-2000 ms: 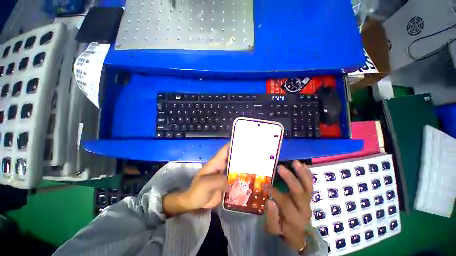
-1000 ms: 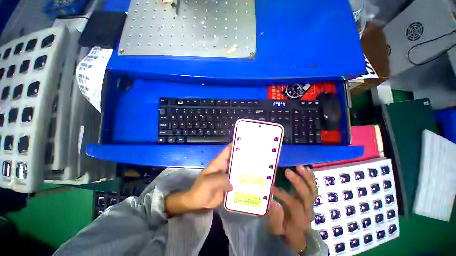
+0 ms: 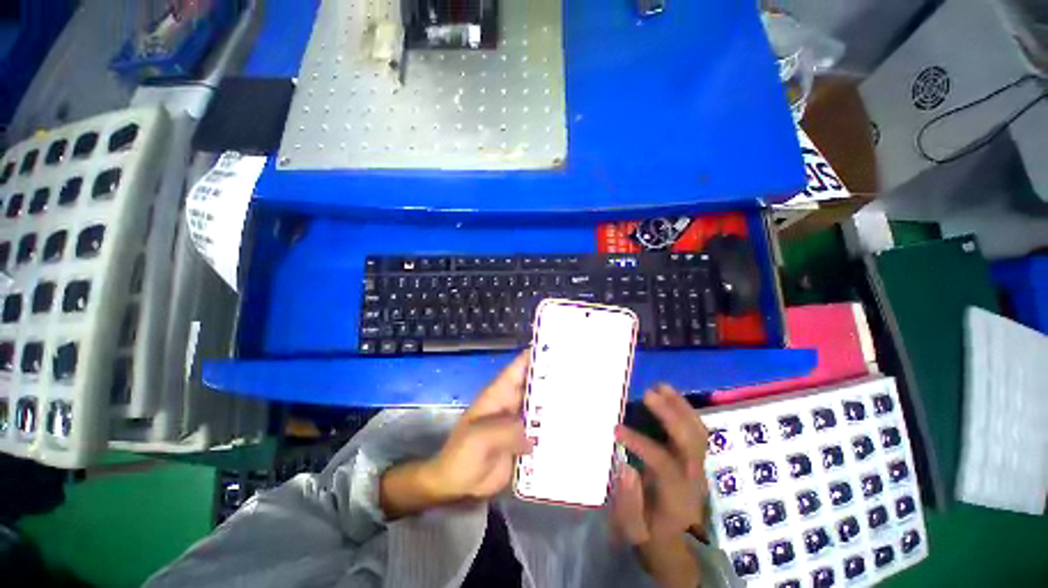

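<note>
A smartphone (image 3: 578, 402) with a bright, mostly white screen is held upright in front of the drawer's front edge, over my lap. My left hand (image 3: 465, 454) grips its left side, with the fingers partly behind it. My right hand (image 3: 664, 471) is at the phone's lower right edge, its fingers apart and slightly blurred; whether it touches the phone I cannot tell.
A black keyboard (image 3: 494, 301) and mouse (image 3: 731, 273) are on the blue drawer (image 3: 299, 327). A perforated plate (image 3: 506, 126) bears a black fixture (image 3: 451, 25). A white parts tray (image 3: 724, 540) is at right, stacked trays (image 3: 98, 264) at left. A green board (image 3: 919, 345) stands right.
The phone's screen has gone from an orange picture, then yellow-green blocks, to mostly white. The view has shifted, so the station sits lower and the black fixture now shows.
</note>
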